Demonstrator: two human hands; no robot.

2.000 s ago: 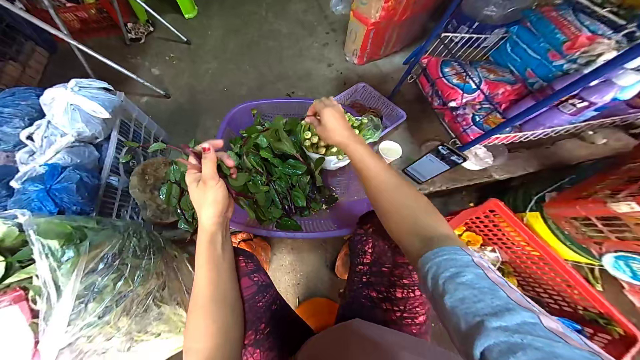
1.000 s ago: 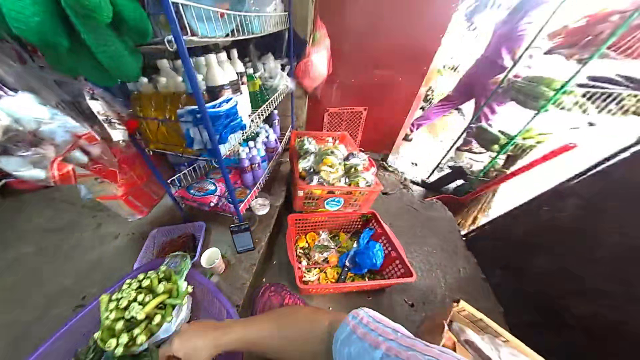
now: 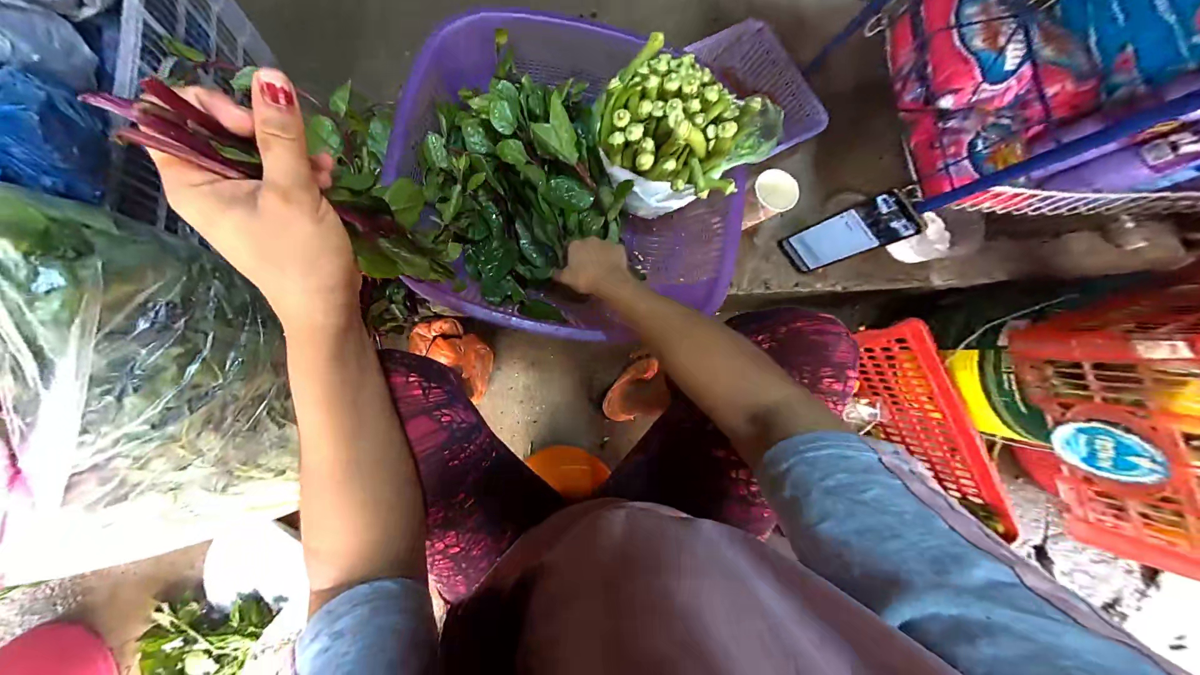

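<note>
My left hand [image 3: 267, 187], palm up with a red-painted thumbnail, grips a bunch of reddish-purple leafy stems [image 3: 187, 131]; their green leaves trail toward the basket. My right hand [image 3: 595, 267] reaches into the purple plastic basket [image 3: 689, 253], its fingers partly hidden at the lower edge of a heap of dark green leafy vegetables [image 3: 520, 178]. Whether it grips any of them cannot be told. Beside the heap, on the basket's right side, sits a bundle of green okra-like pods [image 3: 670, 122] in a clear plastic bag.
A smaller purple basket [image 3: 797, 94], a paper cup [image 3: 776, 190] and a phone [image 3: 848, 230] lie to the right. Red plastic crates [image 3: 923, 412] stand lower right, below a wire shelf [image 3: 1059, 197] with packets. A large clear bag of greens [image 3: 141, 347] and a grey crate [image 3: 225, 47] are at left.
The view swung right to the shelf and crates, then back down. Against two seconds ago, my right hand has moved from the bundle of pods to the leafy heap. My left hand still holds stems.
</note>
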